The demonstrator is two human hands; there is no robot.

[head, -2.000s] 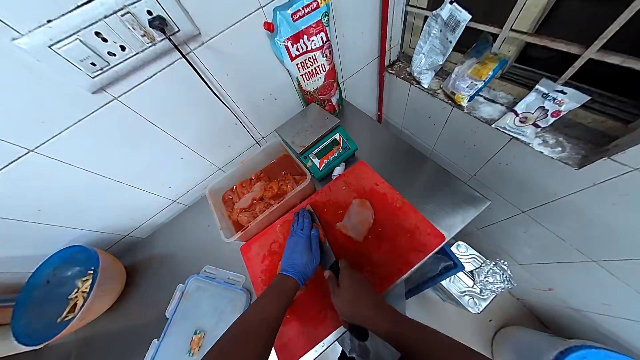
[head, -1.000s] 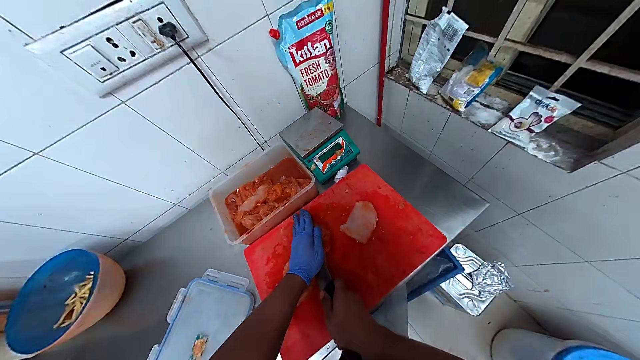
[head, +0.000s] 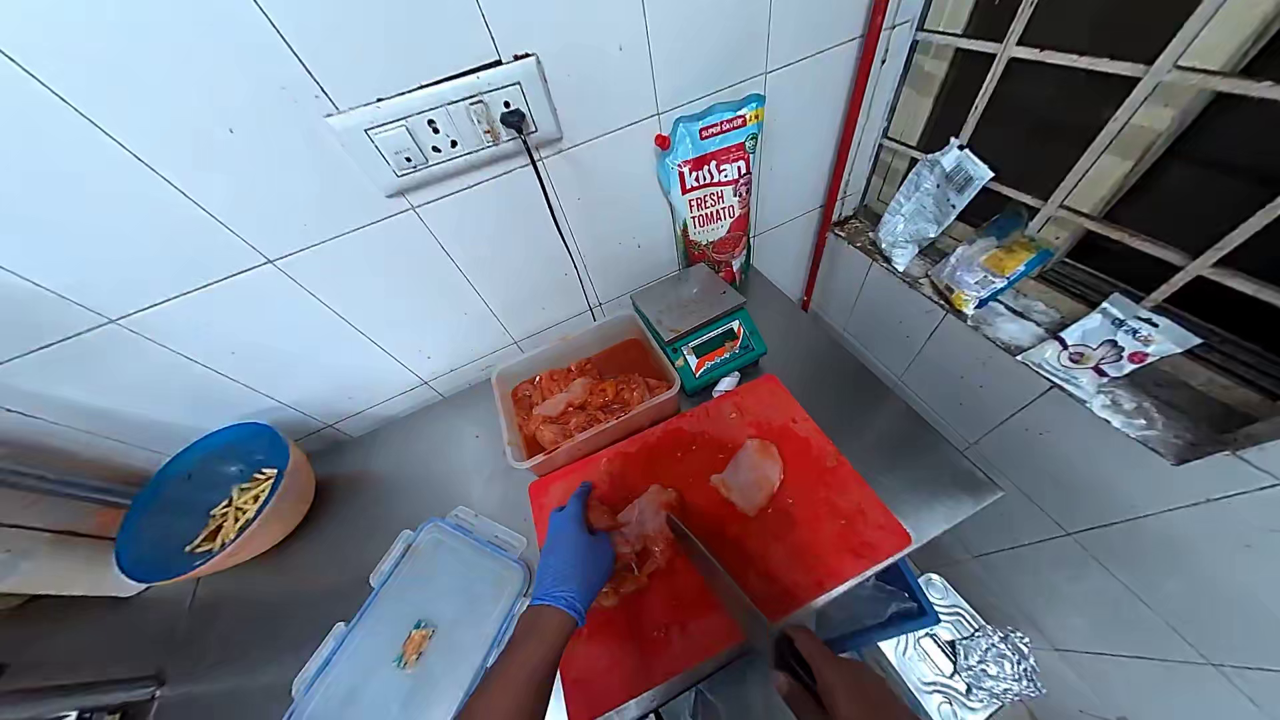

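Note:
My left hand [head: 573, 556], in a blue glove, rests at the left part of the red cutting board [head: 820, 500], its fingers against a heap of raw meat pieces [head: 643, 530]. In my bare right hand [head: 840, 680] is the black handle of a kitchen knife [head: 722, 588]; the blade points up and left, its tip at the heap. A separate raw meat piece [head: 750, 477] lies on the board to the right. Behind the board stands a plastic container [head: 600, 440] of reddish meat pieces, beside a green weighing scale [head: 715, 350].
A lidded container or lid [head: 430, 590] lies left of my left arm. Farther left is a blue-lined bowl [head: 165, 500] holding pale strips. A ketchup pouch [head: 712, 190] leans on the wall. Crumpled foil [head: 998, 662] sits below right; packets [head: 1110, 345] rest on the window ledge.
The heap of meat beside my left hand now shows, where the hands largely hid it before. The knife and right hand have moved right, away from the left hand. The view has shifted.

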